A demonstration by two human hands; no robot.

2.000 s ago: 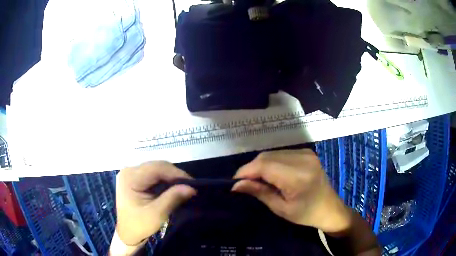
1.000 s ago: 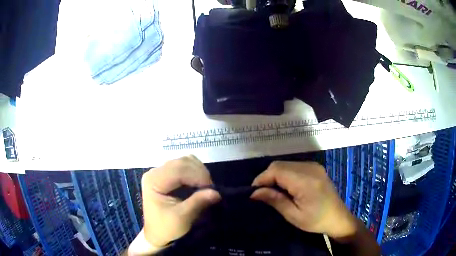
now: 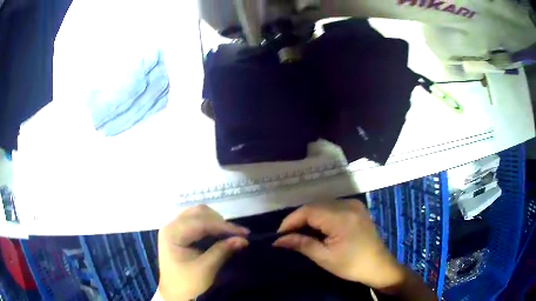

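Observation:
My left hand (image 3: 197, 250) and my right hand (image 3: 332, 241) are at my lap, just in front of the table edge. Both pinch a dark fabric piece (image 3: 263, 237) between thumb and fingers, a short gap apart. The piece is hard to tell from the dark cloth below it. Dark squarish fabric pieces (image 3: 258, 111) lie on the table under the sewing machine head (image 3: 376, 9). More dark pieces (image 3: 364, 88) lie to their right, overlapping them.
Pale grey-blue pieces (image 3: 132, 97) lie left on the white table (image 3: 117, 188). Green-handled snips (image 3: 444, 96) lie right of the dark pieces. A printed ruler (image 3: 264, 183) runs along the front edge. Dark cloth (image 3: 26, 64) hangs far left. Blue crates (image 3: 429, 220) stand below, with white packets (image 3: 477, 188) at right.
The view has shifted, so more of the machine head shows and the table items sit lower. My hands have come slightly closer together and still pinch the dark piece.

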